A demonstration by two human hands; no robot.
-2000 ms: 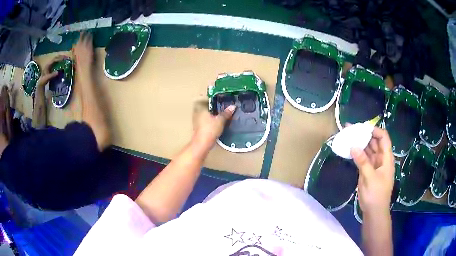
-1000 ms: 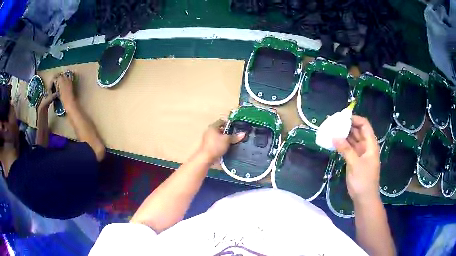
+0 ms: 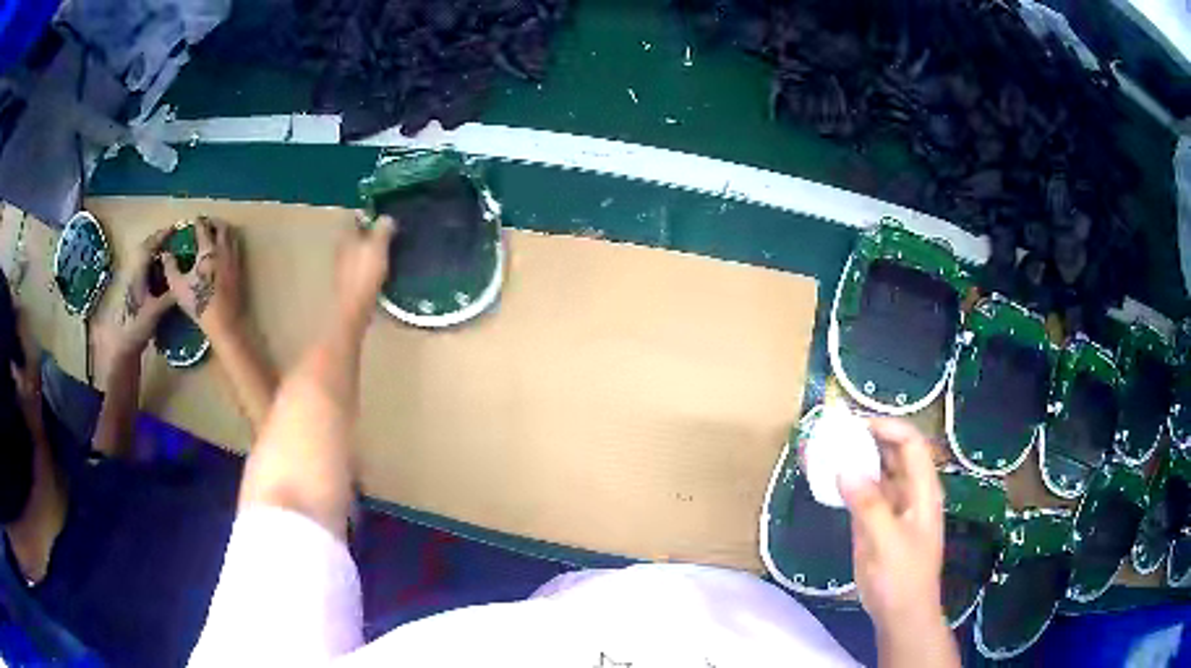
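Observation:
My left hand (image 3: 362,268) is at the left edge of a green housing (image 3: 444,248) near the bench's back strip, its fingertips on the edge; the hand is slightly blurred. The housing lies with its black recess up and its white rounded rim toward me. My right hand (image 3: 901,502) holds a white glue bottle (image 3: 842,454) with its yellowish tip pointing away from me. The bottle is over the upper part of another green housing (image 3: 806,522) at the front of the right-hand group and partly hides it.
Green housings (image 3: 999,388) stand in close rows at the right. Dark inserts (image 3: 914,118) are heaped behind the white strip (image 3: 679,176). Tan cardboard (image 3: 588,392) covers the bench. At the left, another person's hands (image 3: 196,281) work on a housing, with one more housing (image 3: 82,265) beyond.
My left hand has let go of the housing it held, which now appears to lie in the right-hand group. It has reached left to another housing, which has shifted rightward. My right hand still holds the bottle.

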